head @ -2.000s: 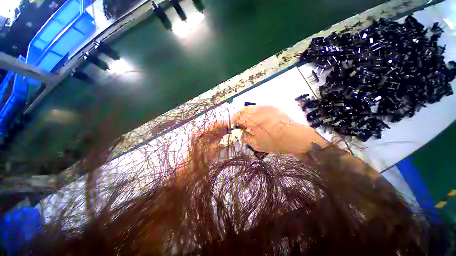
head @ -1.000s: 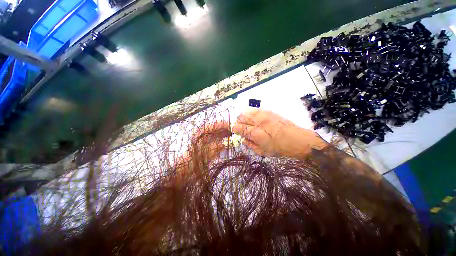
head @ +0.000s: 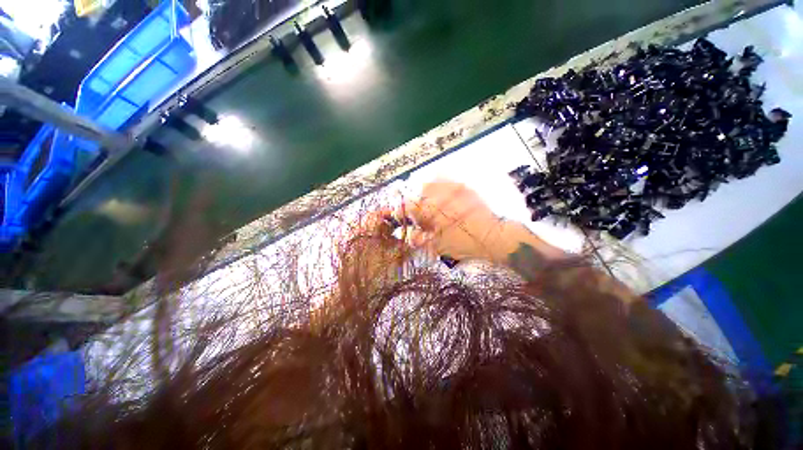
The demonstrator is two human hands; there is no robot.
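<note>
My right hand [head: 462, 220] is over the white tabletop in the middle of the view, its fingers bent together around a small dark part [head: 395, 221]. My left hand [head: 361, 246] meets it from the left, mostly hidden behind hair; its fingertips are at the same part. Small pale spots show at the fingertips, covers or a pale piece, I cannot tell. Another small black piece [head: 449, 261] shows just below my right hand. The wide, shiny pile of black parts [head: 651, 136] lies to the right of my hands.
The dark green conveyor belt [head: 440, 75] runs beyond the worn pale side rail [head: 423, 151]. Black units [head: 306, 42] stand along its far edge. Blue plastic bins [head: 136, 75] are across the belt. A blue object [head: 48, 387] is at lower left. Hair covers the lower view.
The view has shifted slightly. The black piece above my right hand on the white top no longer shows. A dark part now shows between the fingertips, and a black piece shows below my right hand.
</note>
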